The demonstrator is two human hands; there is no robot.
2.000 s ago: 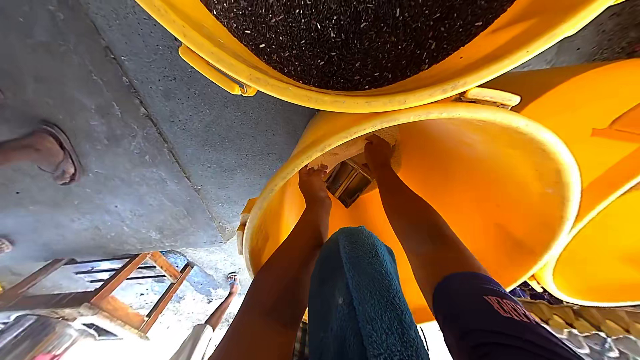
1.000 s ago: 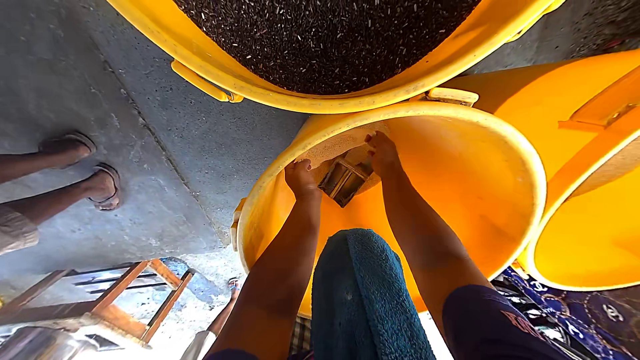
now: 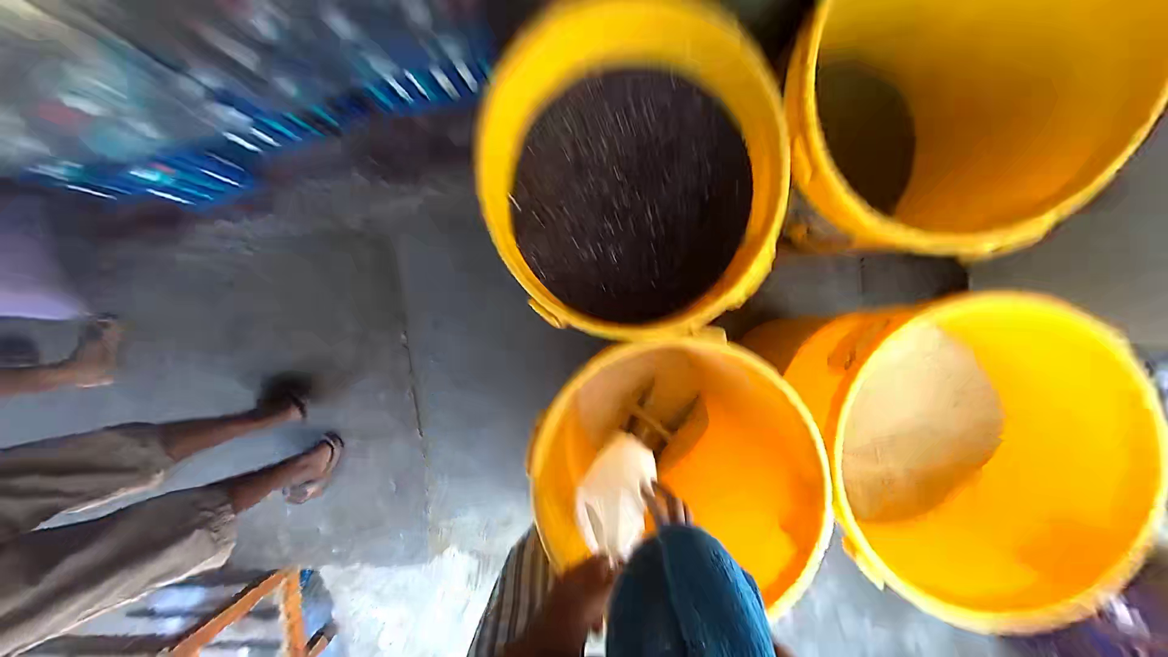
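A pale, blurred thing (image 3: 616, 493), perhaps a bag, hangs over the near yellow tub (image 3: 826, 497). At its lower end is my left hand (image 3: 584, 584), which seems to grip it. My right hand (image 3: 666, 506) is at its right side, fingers blurred, partly hidden by a blue towel (image 3: 684, 593). Inside the tub, a wooden frame-like thing (image 3: 651, 424) rests by tan powdery material (image 3: 598, 397), with neither hand on it.
Beyond stands a yellow tub of dark loose material (image 3: 630, 196). Two more yellow tubs stand at right, one with tan material (image 3: 912, 429), one with a dark patch (image 3: 862, 132). People's feet (image 3: 315, 465) are on the floor at left, near a wooden frame (image 3: 292, 611).
Both hands have left the wooden thing in the tub and drawn back toward me. The pale thing now shows between them. The view has shifted widely, showing more tubs.
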